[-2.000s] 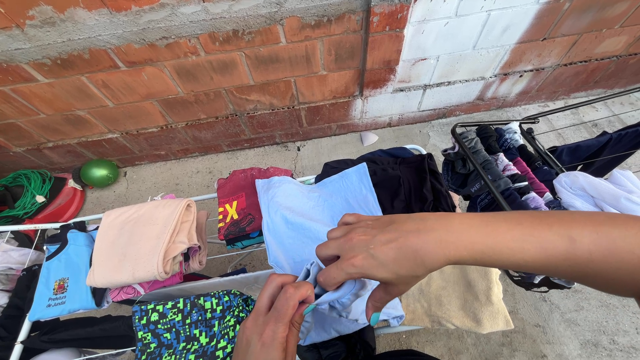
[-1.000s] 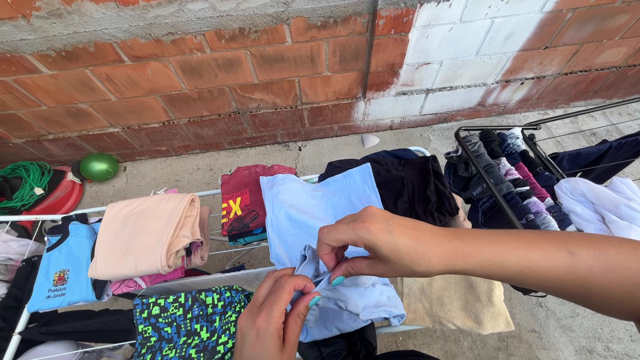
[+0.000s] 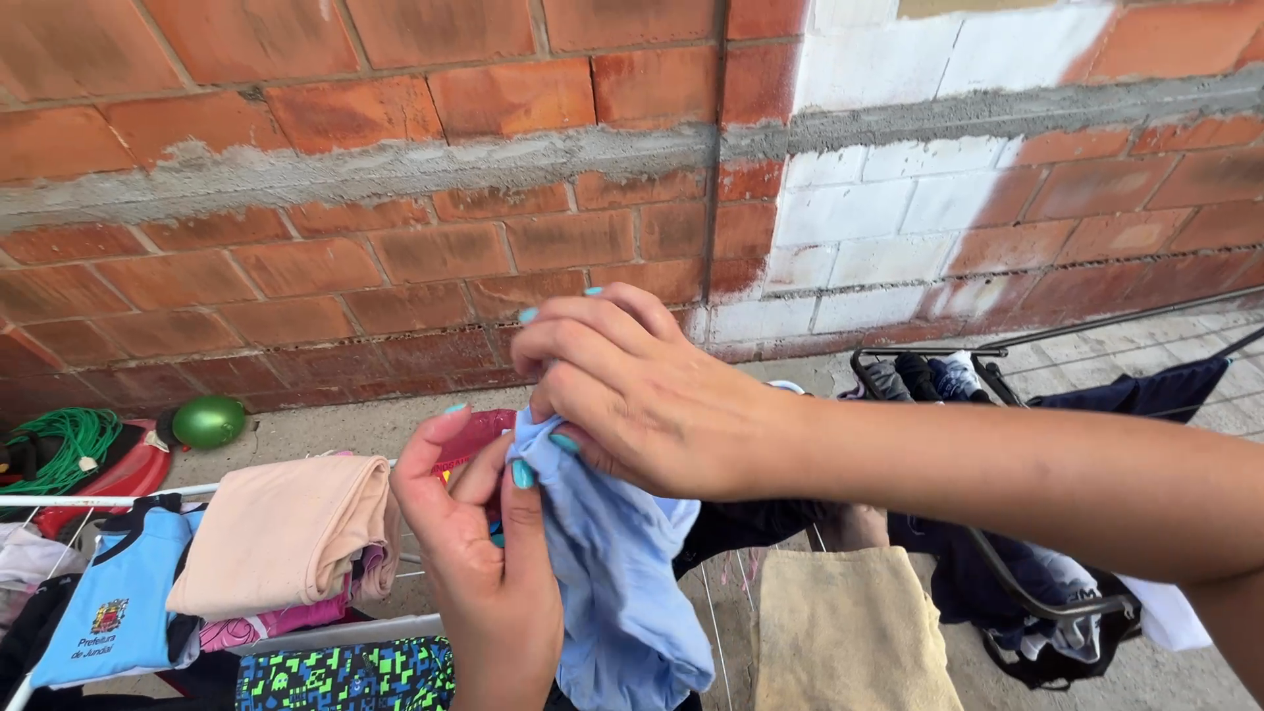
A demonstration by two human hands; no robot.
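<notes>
A light blue cloth garment [image 3: 617, 583] hangs bunched from both hands above a drying rack. My left hand [image 3: 494, 543] pinches its upper edge between thumb and fingers. My right hand [image 3: 632, 395] grips the same edge from above, its fingers curled and partly hiding the fabric. Directly behind the left hand, a dark red garment [image 3: 479, 439] shows in part. To the left lies a folded peach cloth [image 3: 281, 533], and below it a patterned blue, green and black cloth [image 3: 346, 676].
A light blue shirt [image 3: 123, 592] lies on the white rack [image 3: 79, 501] at left. A beige cloth [image 3: 849, 632] hangs at right, near a black rack [image 3: 1047, 607] with dark clothes. A green balloon [image 3: 208, 422] rests by the brick wall [image 3: 375, 257].
Both hands have lifted the light blue garment up off the rack, where it lay spread over the other clothes. The view has tilted up toward the wall.
</notes>
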